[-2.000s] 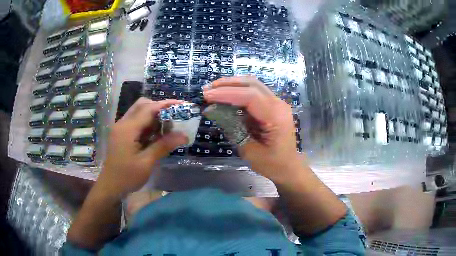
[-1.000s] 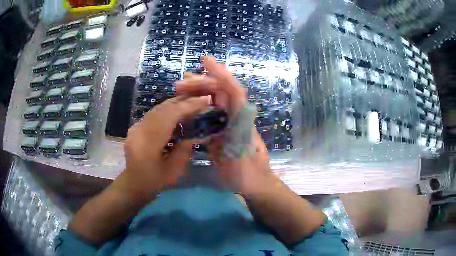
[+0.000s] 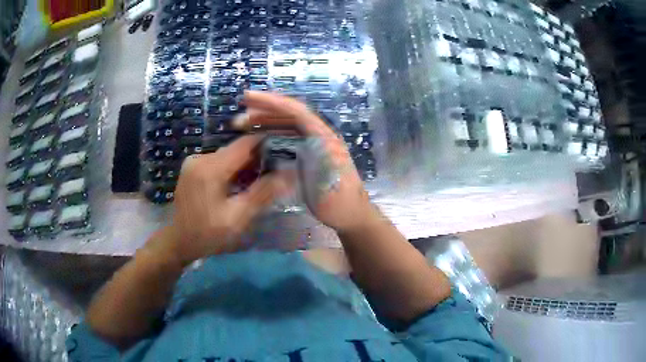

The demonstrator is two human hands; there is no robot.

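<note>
My left hand (image 3: 212, 191) and my right hand (image 3: 322, 170) meet in front of my chest, above the front edge of the centre tray. Between them is a white unit body (image 3: 285, 173) with a dark end at its top, held by the left fingers. A grey mesh-like piece (image 3: 319, 166) lies in the right palm against the unit. The right fingers are raised and curved over the top. The unit's details are blurred, and the fingers hide part of it.
The centre blister tray (image 3: 177, 134) holds rows of black parts. The left blister tray (image 3: 49, 145) holds white units. A black phone (image 3: 127, 148) lies between them. Right blister trays (image 3: 418, 134) hold white bodies. A yellow basket (image 3: 78, 15) is upper left. A vented white appliance (image 3: 552, 336) is lower right.
The view has shifted, so the trays sit further left. The unit first showed its speckled end, then a dark side; now its white body shows between both hands.
</note>
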